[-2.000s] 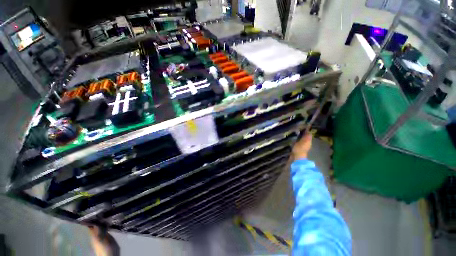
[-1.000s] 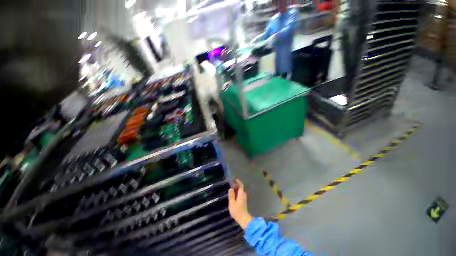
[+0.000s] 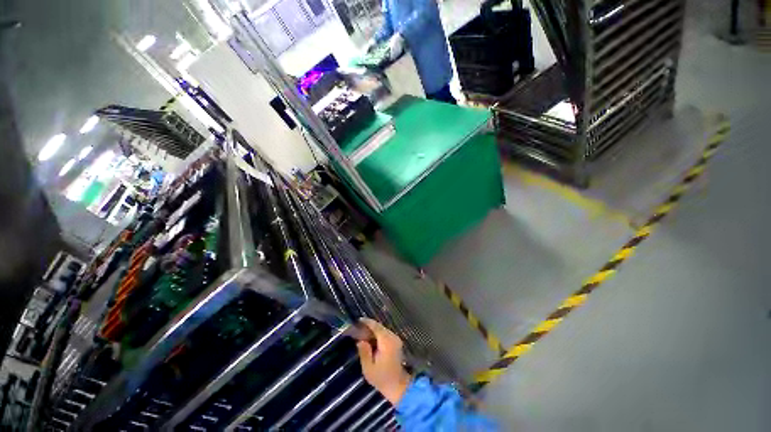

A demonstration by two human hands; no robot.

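Note:
A tall metal rack trolley (image 3: 241,278) with many closely stacked shelves fills the lower left, tilted in the view. Circuit boards (image 3: 127,291) with orange and black parts lie on its top. My right hand (image 3: 382,359), bare with a blue sleeve, is closed around the trolley's frame at its near right corner. My left hand is not in view.
A green-covered table (image 3: 440,156) with a metal frame stands ahead. A person in blue (image 3: 418,42) stands behind it, near a black crate (image 3: 492,52). Another rack trolley (image 3: 630,76) is at the upper right. Yellow-black tape (image 3: 592,283) crosses the grey floor.
The view has swung right and tilted. The trolley now sits lower left, with its right side showing. My left hand has left the picture; my right hand is still on the frame.

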